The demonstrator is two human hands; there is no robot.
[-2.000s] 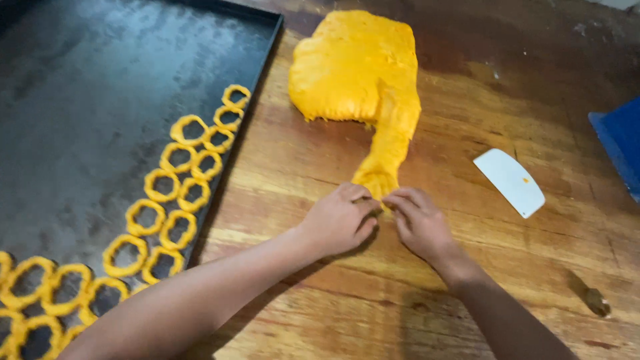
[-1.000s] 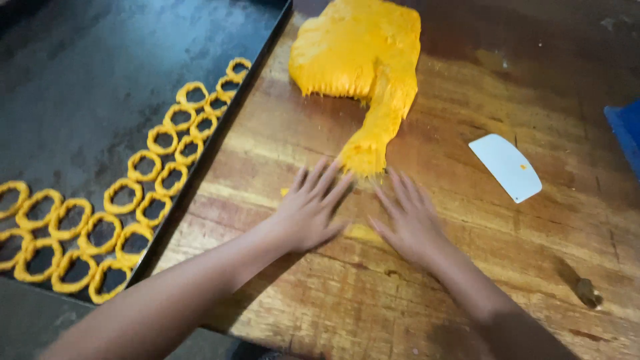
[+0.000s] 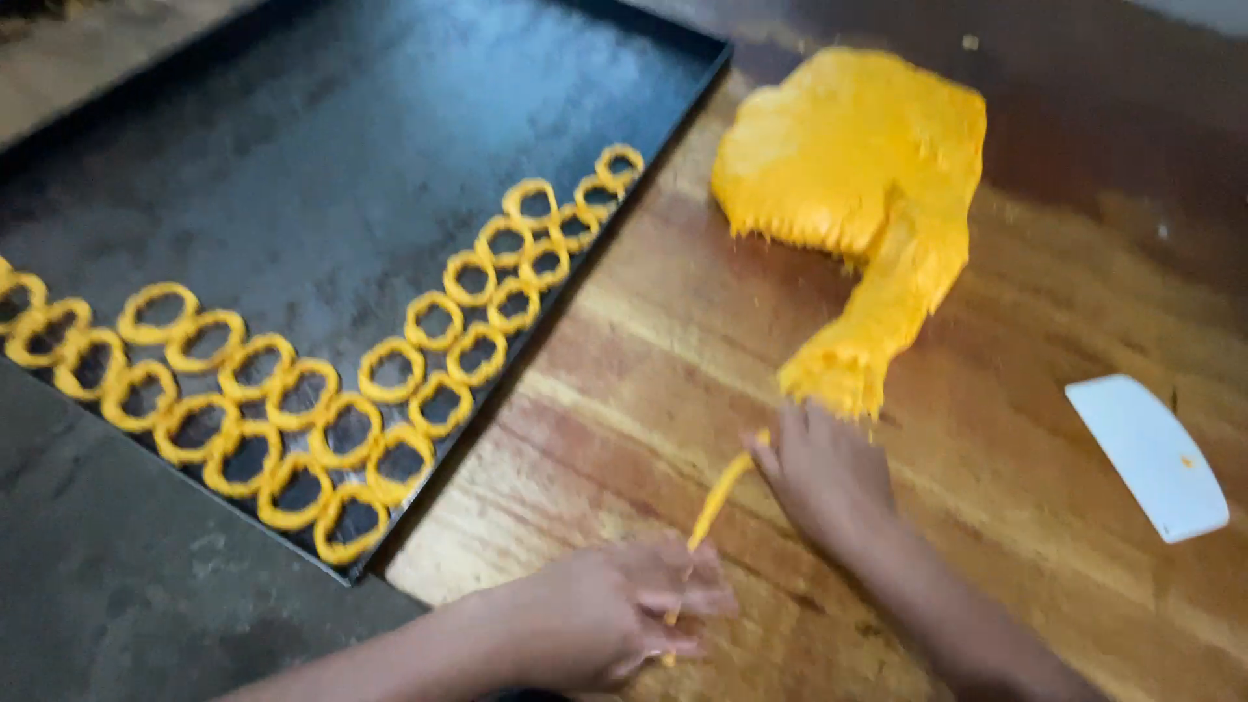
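A thin rope of yellow dough [image 3: 720, 497] runs between my two hands over the wooden table. Its upper end is at the fingertips of my right hand [image 3: 829, 478], just below the torn end of a large yellow dough mass [image 3: 848, 156]. My left hand [image 3: 624, 609], blurred, is lower down with the rope's other end at its fingers, which look partly spread; whether they grip it is unclear. Rings of yellow dough [image 3: 392, 370] lie in rows along two edges of a black metal baking tray [image 3: 322, 156] at the left.
A white plastic dough scraper [image 3: 1150, 458] lies on the wooden table [image 3: 1014, 585] to the right of my right hand. The raised rim of the tray runs beside the dough. A grey surface [image 3: 146, 575] shows below the tray.
My hands were side by side and flat on the table with fingers spread; now the left is lower and nearer me, the right at the dough's torn end. The view has shifted towards the tray.
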